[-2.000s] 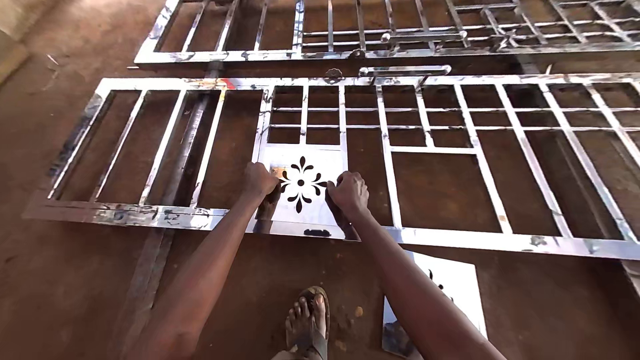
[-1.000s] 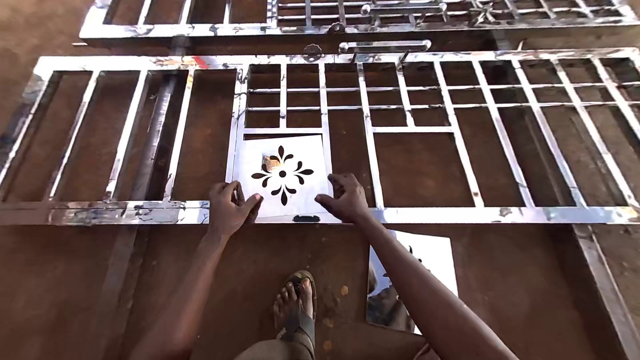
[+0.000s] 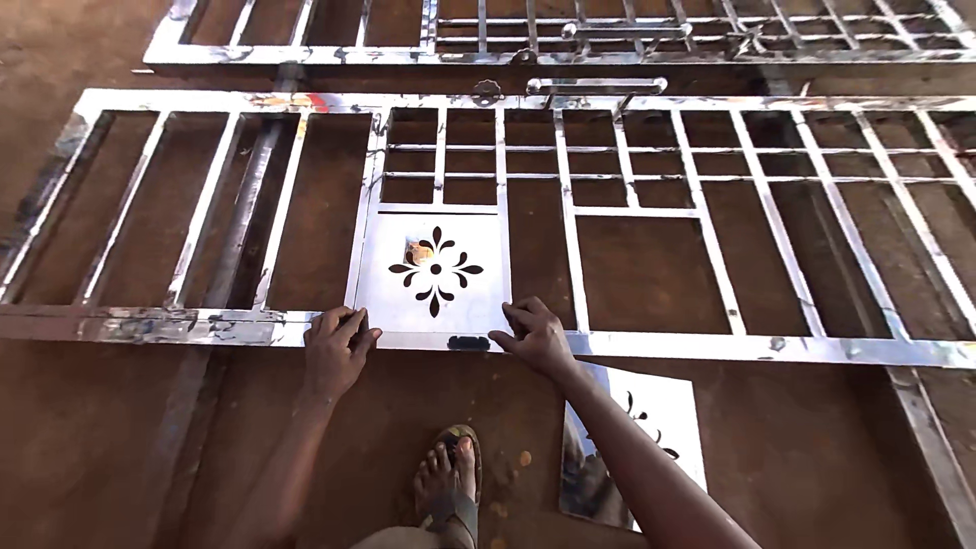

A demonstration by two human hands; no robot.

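A shiny metal panel with a cut-out floral pattern [image 3: 473, 305] lies in a square opening of a metal gate frame [image 3: 671, 345]. A narrow dark gap shows along its far edge. My left hand [image 3: 335, 354] rests at the panel's near left corner, fingers bent over the frame's near rail. At the near right corner is my right hand [image 3: 537, 335], its thumb and fingers on the edge. Whether either hand grips the panel cannot be told. A second cut-out panel [image 3: 679, 412] lies on the ground, partly behind my right forearm.
Beyond lies another metal gate frame [image 3: 229, 53]. Handle bars [image 3: 598, 85] stand on the far rails. Steel support beams [image 3: 926, 435] run beneath the frames on brown ground. My sandalled foot [image 3: 448, 473] is close to the near rail.
The panel was tilted over the near rail two seconds ago; it now lies within the opening. Both hands have moved from its sides to its near corners.
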